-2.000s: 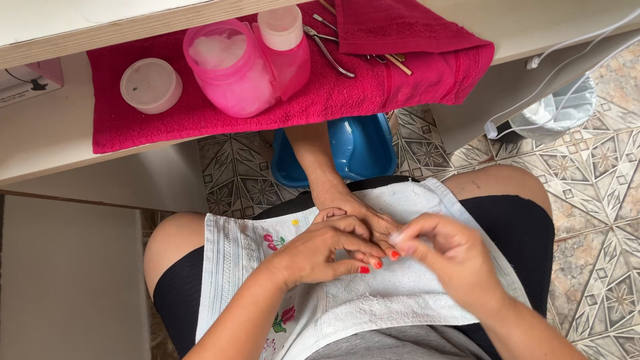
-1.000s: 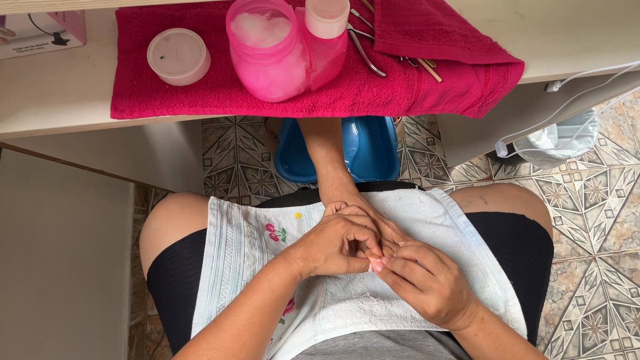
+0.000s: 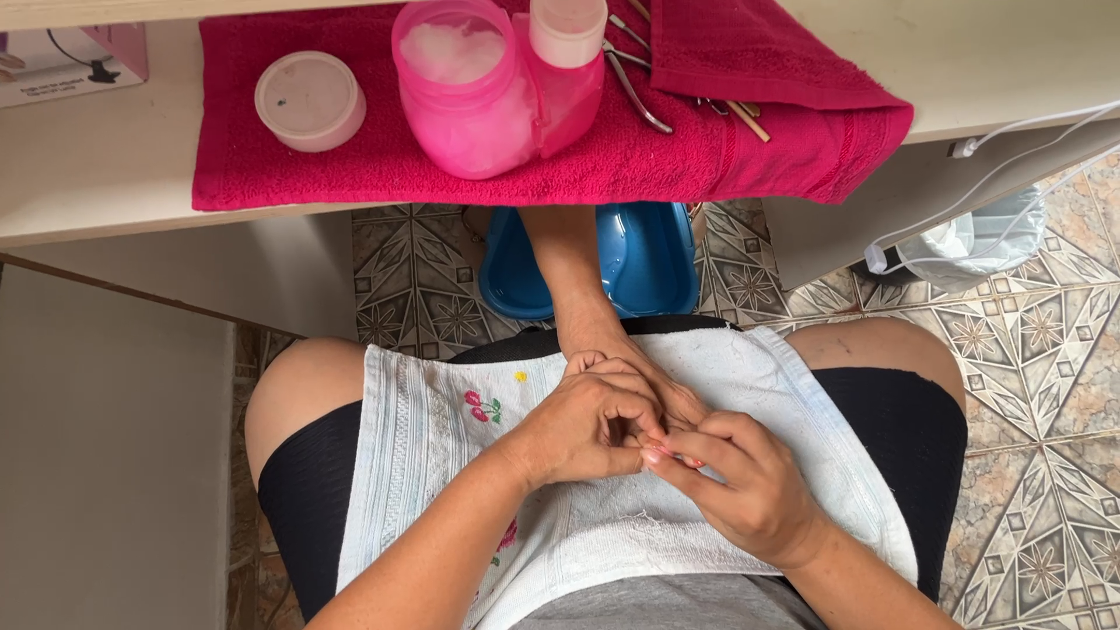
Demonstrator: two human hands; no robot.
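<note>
Another person's bare foot [image 3: 643,367] lies on a white embroidered towel [image 3: 744,385] across my lap. My left hand [image 3: 595,420] is curled over the foot, its thumb and finger gripping near the toes. From the right, my right hand [image 3: 735,481] meets it, thumb and index fingertips close together at a toe. Whether a small thing is pinched between them cannot be told. A bit of red nail polish shows beside the fingertips. The other toes are mostly hidden by my hands.
On a pink towel [image 3: 306,179] along the shelf sit a pink container [image 3: 464,122] with cotton, a white-capped bottle [image 3: 569,87], a round lid [image 3: 310,101], metal nippers [image 3: 634,92] and wooden sticks [image 3: 748,121]. Below are a blue basin [image 3: 647,262], white cables [image 3: 945,210] and a lined bin [image 3: 989,236].
My right hand, raised and blurred two seconds ago with something whitish at its fingertips, has come down to the toes against my left hand. My left hand remains on the foot.
</note>
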